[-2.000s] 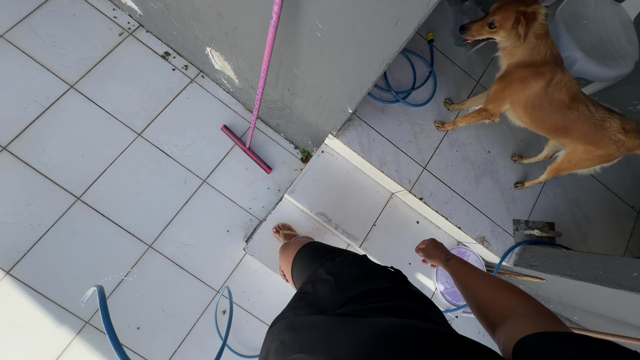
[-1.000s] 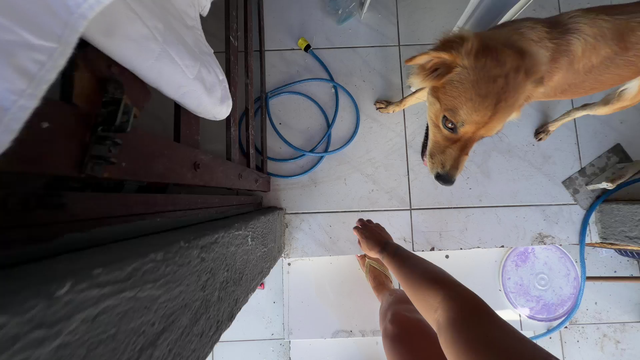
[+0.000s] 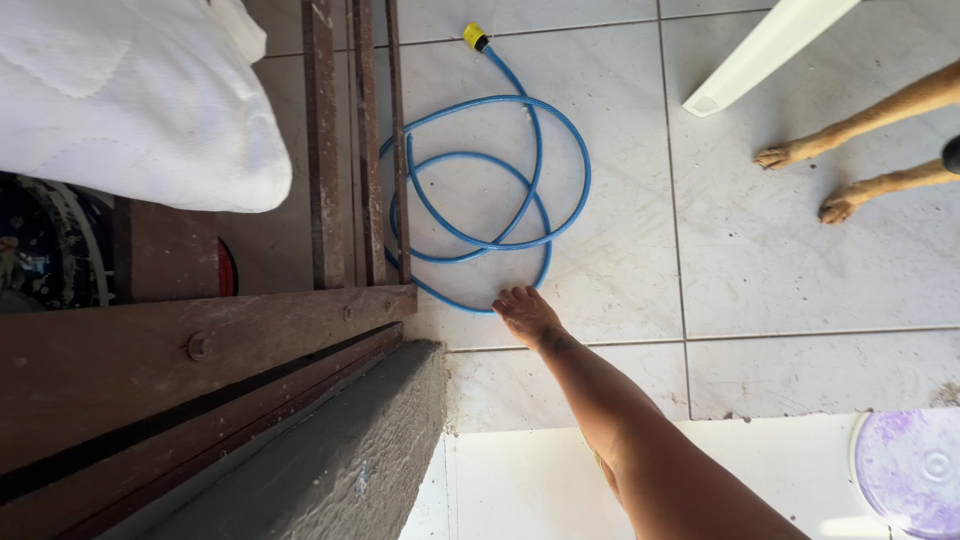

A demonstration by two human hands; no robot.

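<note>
My right hand (image 3: 527, 315) reaches in from the lower right over the lowest loop of a blue garden hose (image 3: 585, 161). Its fingertips overlap the hose; whether they grip it or hang above it does not show. The hose lies in loose coils on the tiles, partly behind dark brown bars, and ends at the top in a yellow and black connector (image 3: 474, 36). Below my forearm, part of a sandalled foot (image 3: 606, 465) shows. My left hand is out of view.
Brown bolted framework (image 3: 285, 315) and a rough grey wall edge (image 3: 360, 442) stand at the left, under white cloth (image 3: 165, 112). The dog's paws (image 3: 840, 204) and a white plastic leg (image 3: 765, 60) are at the upper right. A purple-stained round lid (image 3: 911, 472) lies lower right.
My right hand has moved to the hose from beside the sandalled foot. The dog's head, in view one second ago, is mostly out of view. The view has shifted strongly from the outer tiles and squeegee.
</note>
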